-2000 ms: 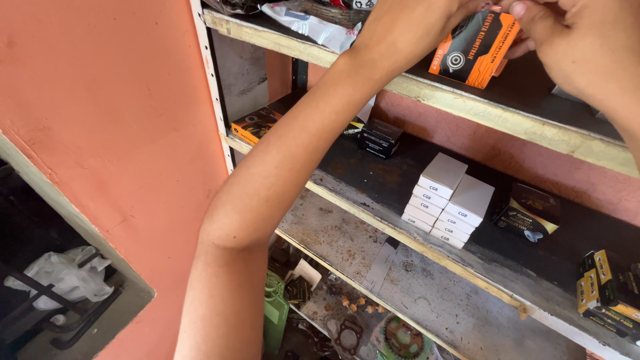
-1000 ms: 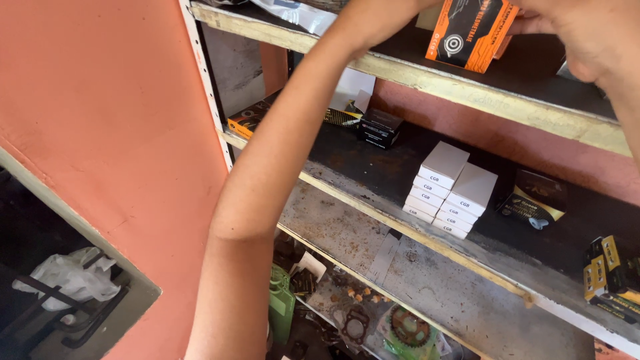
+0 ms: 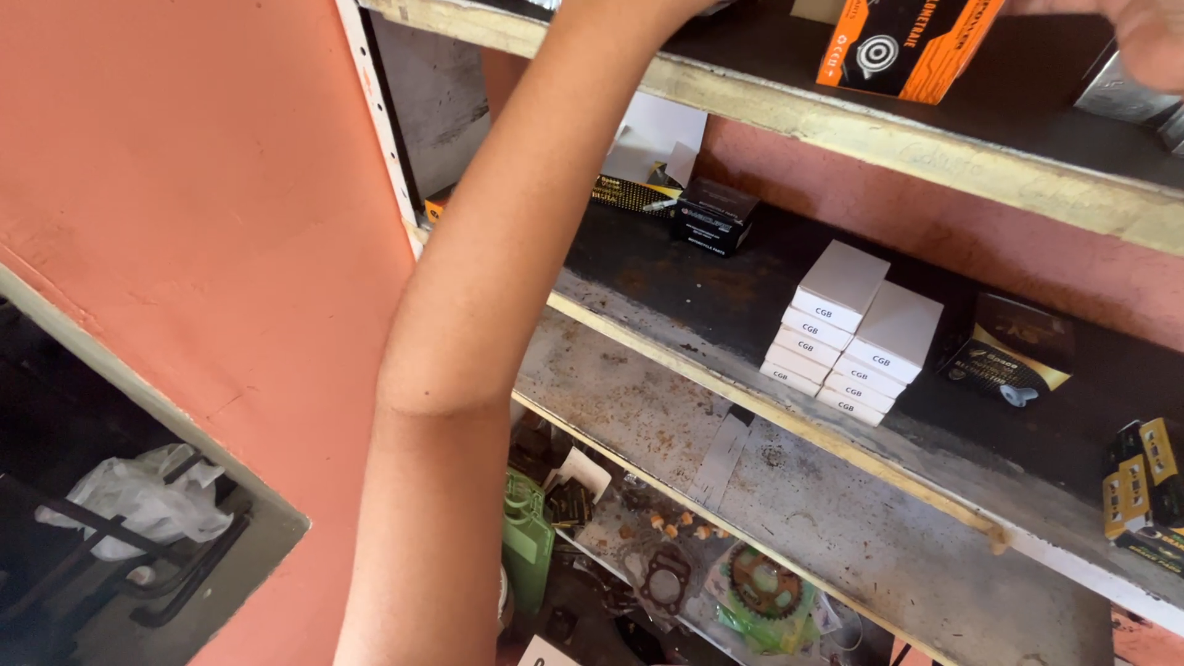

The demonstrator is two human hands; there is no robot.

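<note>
My left forearm rises through the middle of the head view and its wrist leaves at the top edge, so my left hand is hidden beyond the frame. An orange and black cardboard box (image 3: 902, 46) is upright at the top shelf, its upper part cut off by the frame. My right hand (image 3: 1142, 37) is at the upper right corner, with a finger reaching the box's right edge; whether it grips the box is not visible. Below my right hand is a silvery object (image 3: 1124, 92) on the same shelf.
The top shelf's pale front edge (image 3: 888, 125) crosses the view. Stacked white boxes (image 3: 842, 277), a small black box (image 3: 712, 217), a black and gold box (image 3: 1008, 356) and yellow-black boxes (image 3: 1142, 490) occupy the shelf below. Lower down are a green bottle (image 3: 527, 546), a gasket (image 3: 664, 583) and a sprocket (image 3: 766, 583).
Two seconds ago both hands were at the orange and black box. My left hand has since passed out of the top of the view, and the box's top is now cut off.
</note>
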